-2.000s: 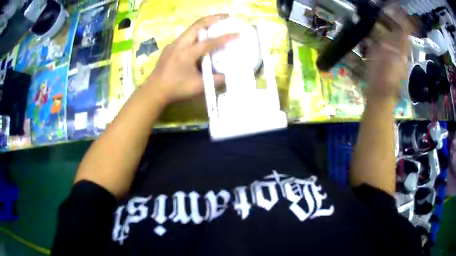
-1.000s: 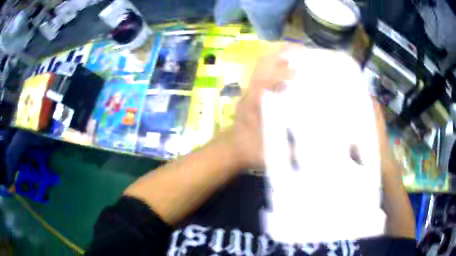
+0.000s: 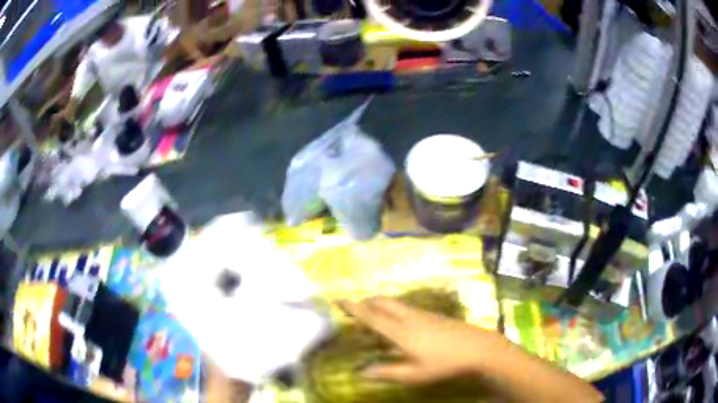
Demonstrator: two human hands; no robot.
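A white plastic housing (image 3: 236, 303), washed out by glare, is over the left part of the bench, tilted. A little of my left hand (image 3: 224, 387) shows at its lower edge; the fingers are hidden behind it. My right hand (image 3: 421, 342) is over the hollow of the yellow padded nest (image 3: 378, 264), fingers extended, nothing seen in it. The black electric screwdriver (image 3: 602, 256) hangs at the right, away from my right hand.
Behind the nest are a translucent bag (image 3: 338, 181) and a round tub (image 3: 447, 185). Screw feeders (image 3: 543, 224) stand right. A white-and-black unit (image 3: 155, 216) and orange box (image 3: 39, 315) are left. A person (image 3: 118, 67) is at the far left.
The view has tilted up and shows more of the bench behind. The white housing has moved from in front of my body to the left. My right hand has come away from the housing.
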